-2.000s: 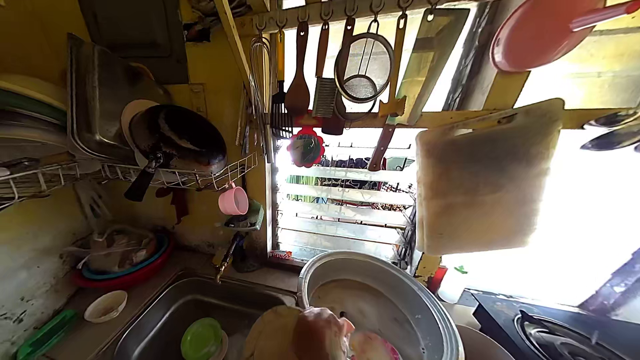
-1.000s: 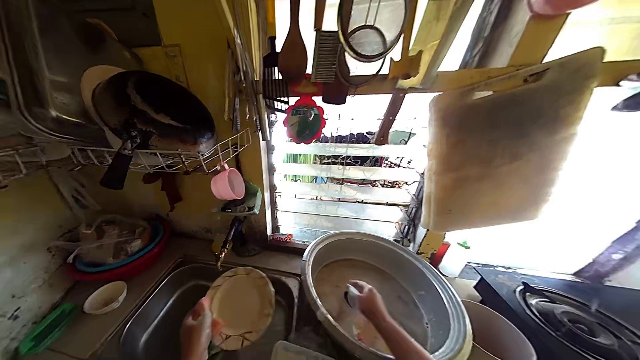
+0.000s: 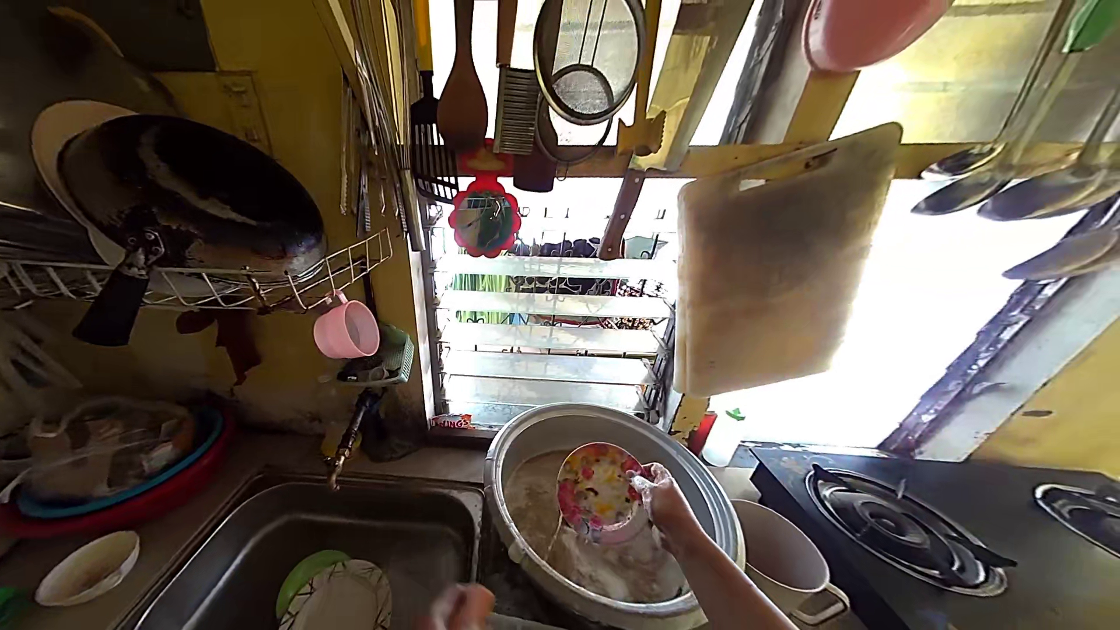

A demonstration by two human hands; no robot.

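Observation:
My right hand [image 3: 667,503] grips the rim of a floral plate [image 3: 599,492], tilted up over cloudy, sudsy water in a large metal basin [image 3: 731,525]. Suds cling to my fingers. My left hand [image 3: 462,605], blurred at the bottom edge, is between the sink and the basin; whether it holds anything does not show. In the metal sink [image 3: 411,525] a light plate with a patterned rim [image 3: 341,599] overlaps a green dish [image 3: 306,573].
A brass faucet [image 3: 346,446] juts over the sink. At the left are a bowl [image 3: 89,569] and stacked red and blue basins [image 3: 114,516]. A pot [image 3: 779,542] and a gas stove [image 3: 910,525] stand right of the basin. A cutting board [image 3: 779,262] hangs above.
The plate with the patterned rim, held up by my left hand a second ago, now lies in the sink. My right hand has lifted the floral plate above the water.

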